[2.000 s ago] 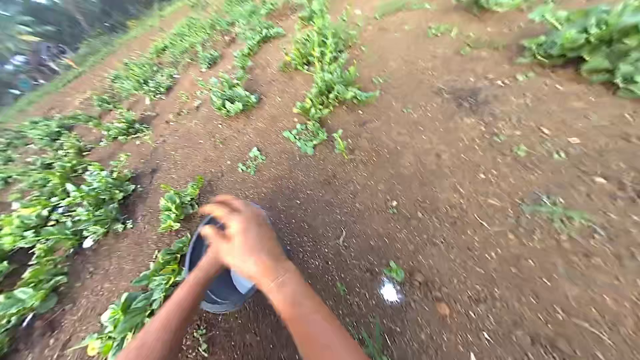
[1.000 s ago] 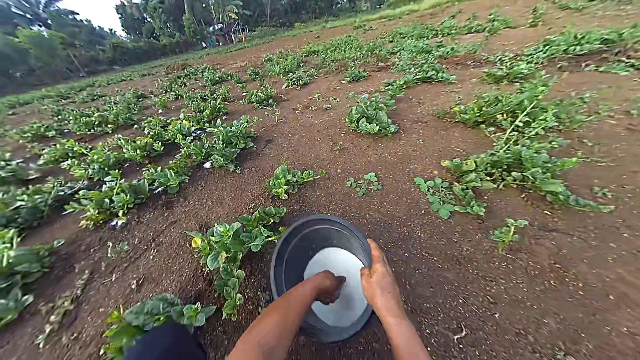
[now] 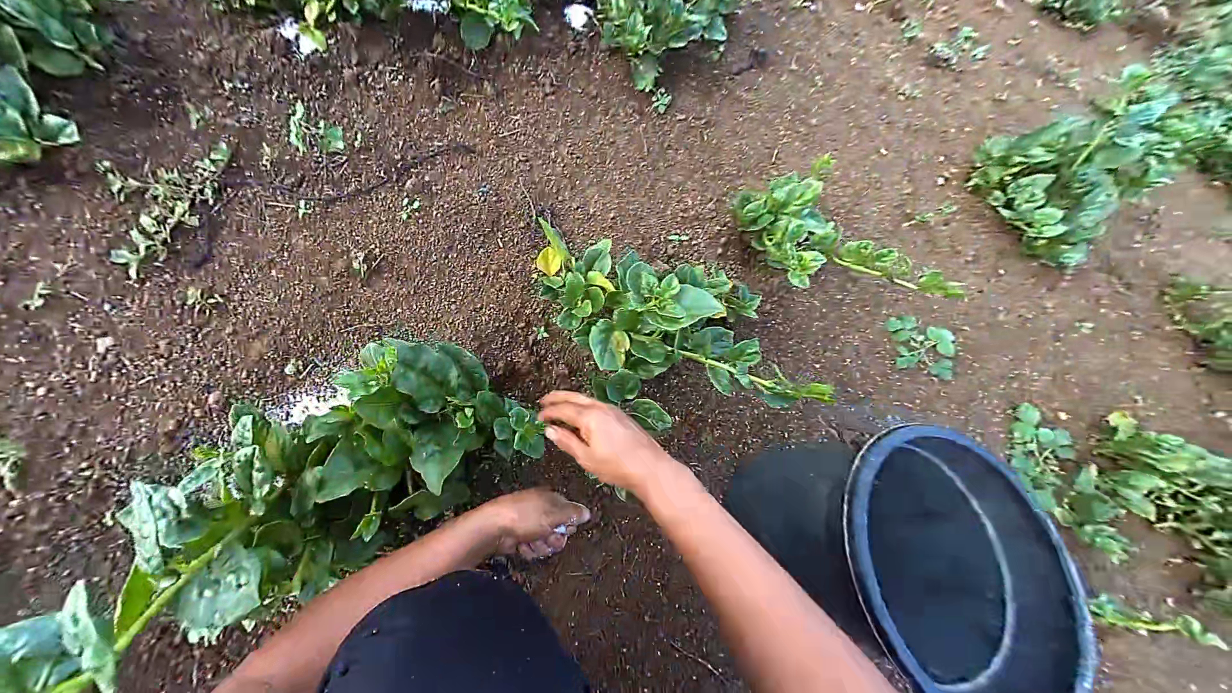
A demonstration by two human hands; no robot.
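My left hand (image 3: 539, 523) is low over the soil, its fingers curled round a little white granular material that shows at the fingertips. Just above it, my right hand (image 3: 602, 438) has bent fingers at the leaf tips of a broad-leaved green plant (image 3: 433, 414). White granules (image 3: 313, 404) lie on the soil at that plant's upper left edge. A second leafy plant (image 3: 654, 313) with a yellow leaf grows beyond my right hand. At the lower right stands a black plastic bucket (image 3: 962, 568); its white contents from before do not show from this angle.
More green plants (image 3: 1049, 192) grow in rows at the right and along the top. Small seedlings (image 3: 922, 346) stand between them in brown soil (image 3: 433, 241). White patches (image 3: 577, 15) lie by the plants at the top. My dark-clad knee (image 3: 457, 635) is at the bottom.
One second ago both hands were at the bucket, the left inside it over white material. Now both are beside the plant, and the bucket is at my right. The view has turned down.
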